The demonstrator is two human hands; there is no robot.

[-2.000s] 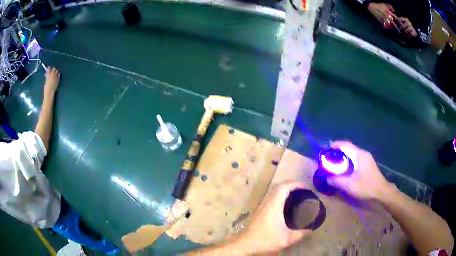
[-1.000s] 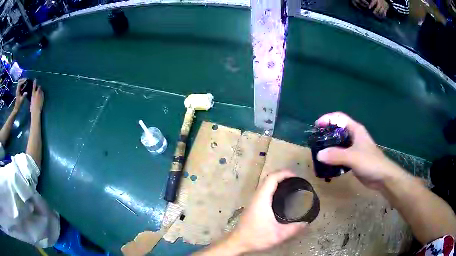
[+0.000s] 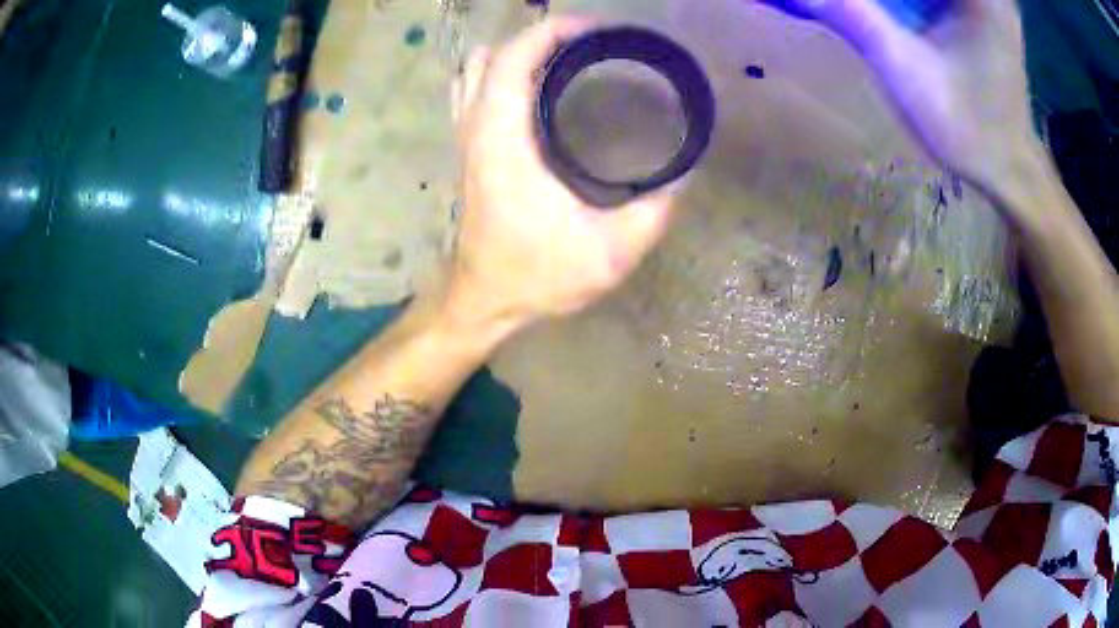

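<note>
My left hand [image 3: 534,196] is closed around a black outer shell [image 3: 697,113] at the upper middle. The shell's round mouth faces me, and a tan surface shows inside its rim. My right hand [image 3: 963,98] is at the upper right, blurred and partly cut off by the top edge. Blue-violet light falls on its fingers, and a blue glowing part of the inner unit [image 3: 908,10] shows between them. The rest of the unit is out of the picture. The shell and the unit are apart.
The cardboard mat [image 3: 724,417] has shiny tape at its right and a torn left edge. The mallet's dark grip [image 3: 277,141] and a clear bottle [image 3: 221,43] lie at the upper left. A torn cardboard piece [image 3: 227,356] is left. Dark objects [image 3: 1086,160] are at the right edge.
The view has tipped down towards my lap, so the mallet head and metal upright are out of view. My right hand now shows at the top edge, with blue light on it.
</note>
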